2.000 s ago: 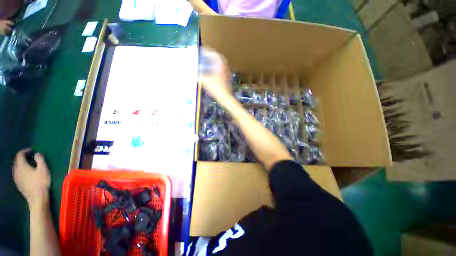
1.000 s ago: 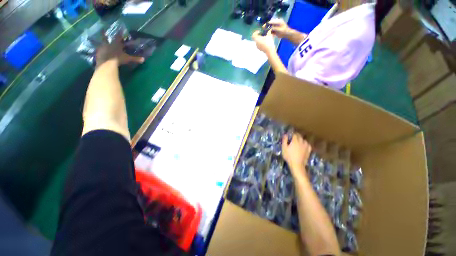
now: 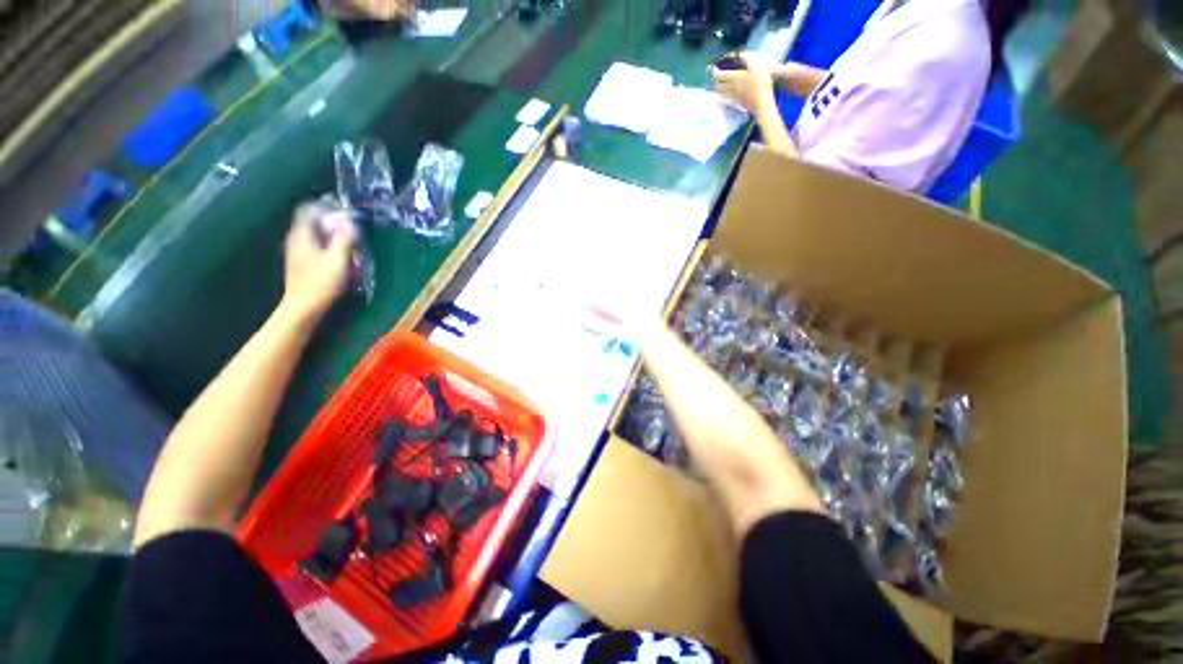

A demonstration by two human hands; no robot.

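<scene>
My left hand (image 3: 321,257), slightly blurred, is over the green line at left with a clear-bagged unit (image 3: 362,267) in its fingers. Two more bagged units (image 3: 431,192) lie on the green surface just beyond it. My right hand (image 3: 625,324) is over the printed white sheet (image 3: 590,234), left of the carton; it is blurred and washed out against the white, so its fingers and any held thing cannot be made out. The open brown carton (image 3: 1038,428) at right holds rows of bagged units (image 3: 830,402) between cardboard dividers; some dividers show at the far side.
A red basket (image 3: 324,448) with loose black parts (image 3: 448,486) is in front of me. A person in a pink top (image 3: 895,97) handles a small dark item beyond the carton. White papers (image 3: 632,97) lie on the bench. Blue containers (image 3: 169,126) stand at far left.
The view has swung left since the earliest frame. My right hand has left the carton and moved over the white sheet. My left hand has drawn back nearer with a bagged unit.
</scene>
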